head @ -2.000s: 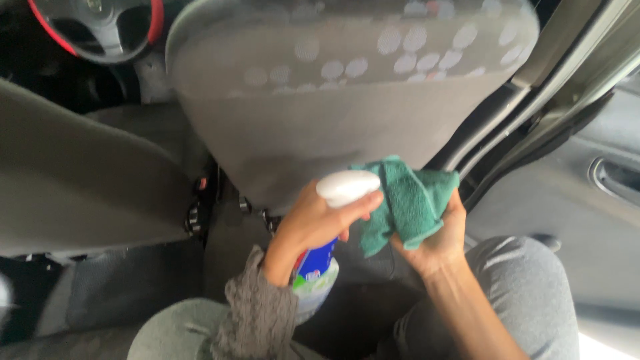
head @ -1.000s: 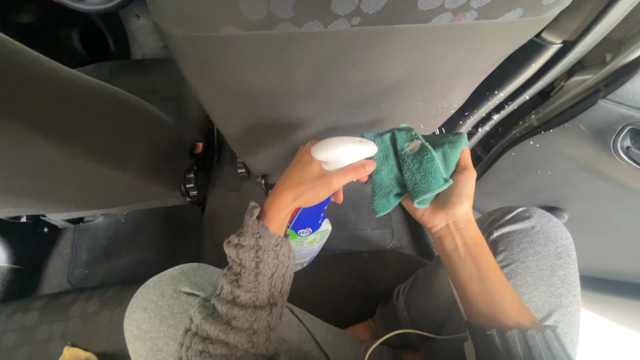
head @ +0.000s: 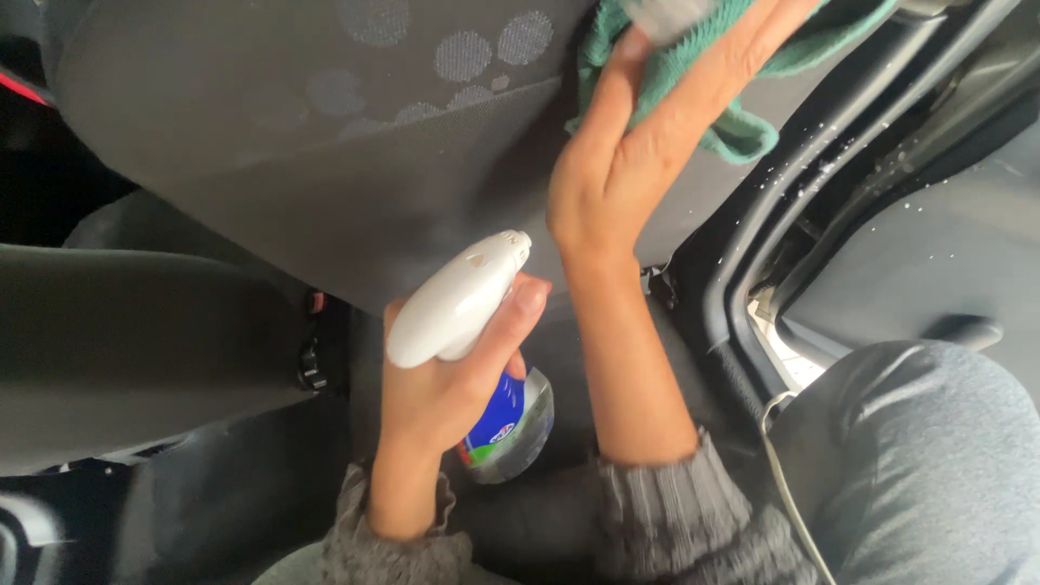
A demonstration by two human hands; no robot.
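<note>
A spray bottle with a white trigger head [head: 459, 301] and a clear body with a blue label [head: 500, 414] is held upright in my left hand [head: 443, 382], its nozzle pointing up and right. My right hand [head: 626, 162] presses a green cloth [head: 731, 134] to the back of the front seat [head: 325, 179], at the top of the view. Part of the cloth is hidden behind the fingers, and its upper part lies beyond the frame. A blurred whitish patch shows on the cloth near the thumb.
Another front seat [head: 138, 349] is at the left. On the right are the door frame's black seals [head: 788, 187], dotted with white specks, and the grey door panel [head: 934, 260]. My knee [head: 902, 455] is at lower right, with a pale cable [head: 784, 479] beside it.
My right hand has moved the green cloth up, away from the spray bottle, onto the seat back. My left hand still holds the bottle. White specks that were not there two seconds ago show by the door.
</note>
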